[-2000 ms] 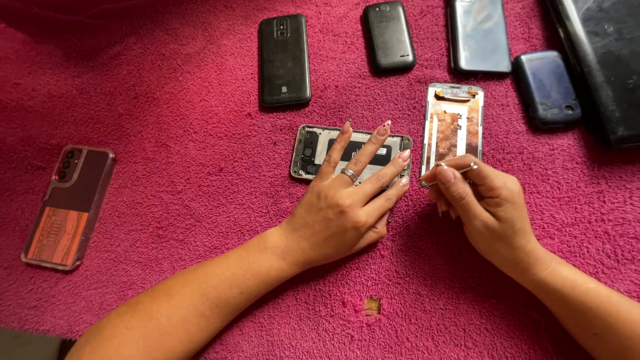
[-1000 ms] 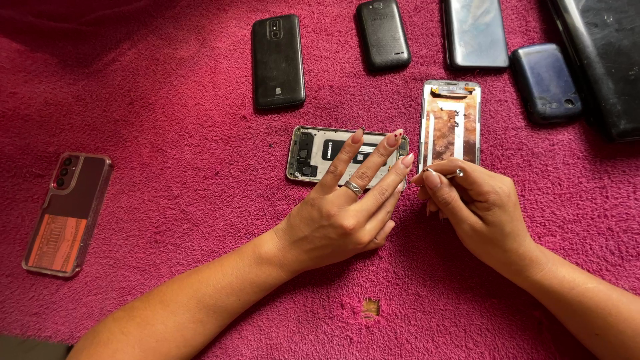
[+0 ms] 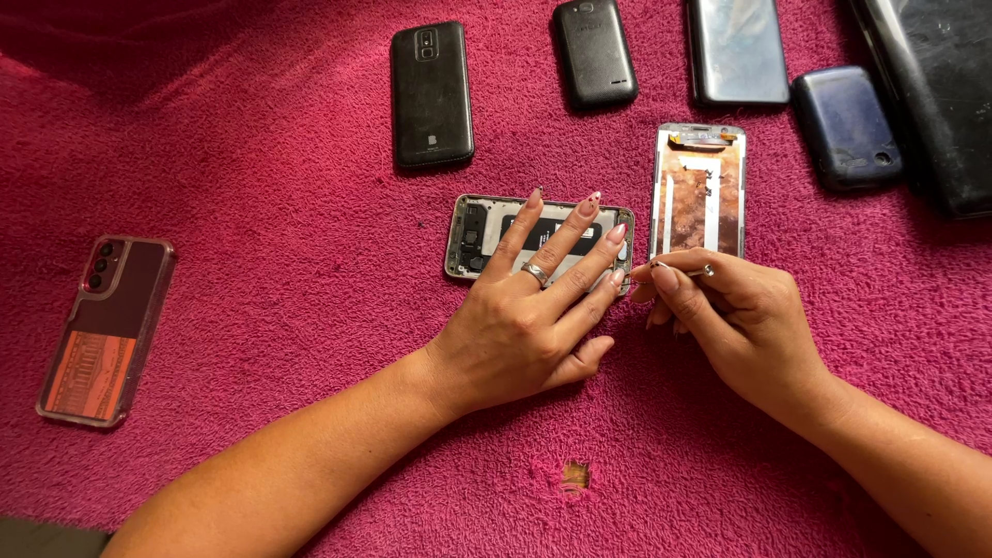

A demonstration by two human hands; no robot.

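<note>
An opened smartphone body (image 3: 496,225) lies on its long side across the middle, its black battery partly under my fingers. My left hand (image 3: 535,310) rests flat on it with fingers spread, a silver ring on one finger. Between thumb and fingers, my right hand (image 3: 728,318) holds a thin metal tool (image 3: 701,270), its tip by the phone's lower right corner; the tip's exact contact is hard to see. Just right of the body lies a detached phone screen assembly (image 3: 700,194), back up, with a copper-coloured surface and a flex cable; my right hand overlaps its lower end.
A pink towel (image 3: 294,232) covers the surface, with a small hole (image 3: 575,477) near the front. Black phones (image 3: 432,93) (image 3: 595,54), a shiny phone (image 3: 736,50) and a dark blue phone (image 3: 847,128) lie behind. A large black device (image 3: 945,101) is far right, a cased phone (image 3: 106,329) far left.
Both hands keep nearly the same places, the left on the phone body and the right with the tool at its corner. The right hand's fingers have shifted slightly.
</note>
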